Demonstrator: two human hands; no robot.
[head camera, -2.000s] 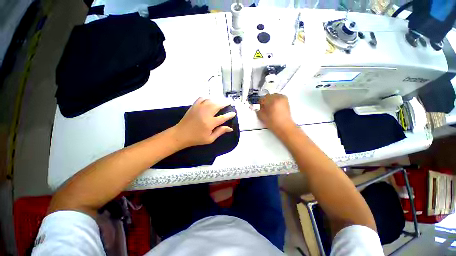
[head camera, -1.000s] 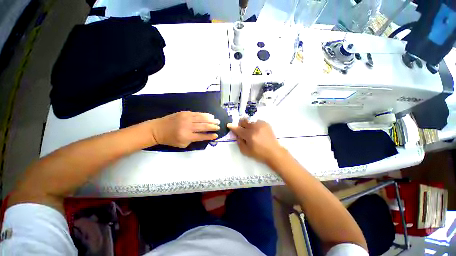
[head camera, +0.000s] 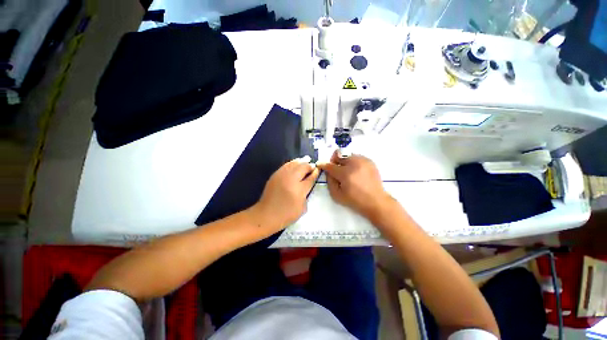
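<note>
A dark cut panel (head camera: 249, 163) lies slanted on the white sewing table, its upper right part beside the needle area and its lower end at the front edge. My left hand (head camera: 289, 189) pinches the panel's right edge just in front of the presser foot (head camera: 318, 141). My right hand (head camera: 353, 180) is beside it, fingertips together and meeting the left fingertips at the same edge; whether they grip cloth is hidden. The white sewing machine (head camera: 412, 80) stands over the panel's right side.
A thick dark panel stack (head camera: 163, 80) lies at the table's back left. Small dark cut pieces (head camera: 499, 196) lie under the machine arm at right. A red basket (head camera: 46, 272) is at lower left, a metal-framed stool (head camera: 552, 285) at lower right. Dark offcuts (head camera: 256, 18) lie behind the table.
The panel has turned from lying straight along the table to a slant, its left end now nearer the front edge. My left hand has moved from flat on the cloth to pinching its edge.
</note>
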